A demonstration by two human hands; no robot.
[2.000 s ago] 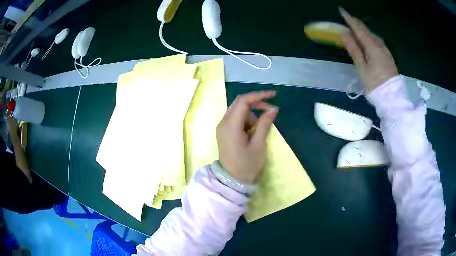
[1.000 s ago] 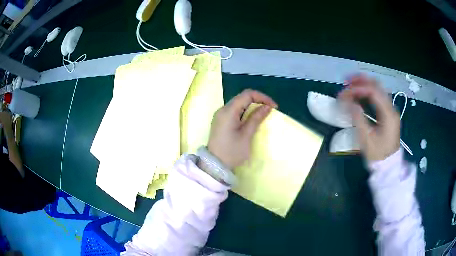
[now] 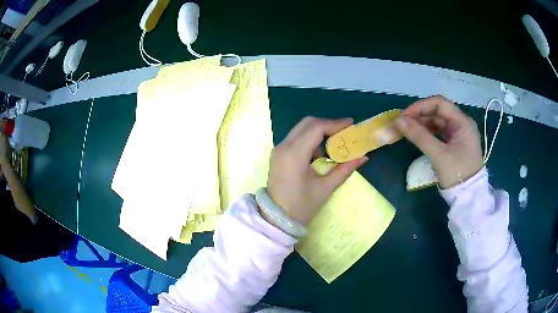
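A handheld product (image 3: 365,137) is held up between my two hands, its yellow face towards me, with a fine dark line drawing at its left end. My left hand (image 3: 309,165) grips its left end. My right hand (image 3: 445,137) has its fingertips on the right end; a white cord loop (image 3: 493,125) shows beside this hand. A yellow sticker sheet (image 3: 352,229) hangs below my left hand, which partly hides its top. Another white product (image 3: 421,173) lies on the green table, partly behind my right hand.
A fanned stack of sheets (image 3: 171,140) lies at left, against the grey rail (image 3: 367,72). White products with cords (image 3: 188,23) lie on the belt beyond. White scraps (image 3: 523,197) lie at right. A bottle (image 3: 30,131) and another person's arm (image 3: 18,183) are at far left; blue stools stand below.
My right hand has brought a product from the table to my left hand, yellow face showing. My left hand now grips the product, and the sheet hangs lower. Products on the belt have shifted left in view.
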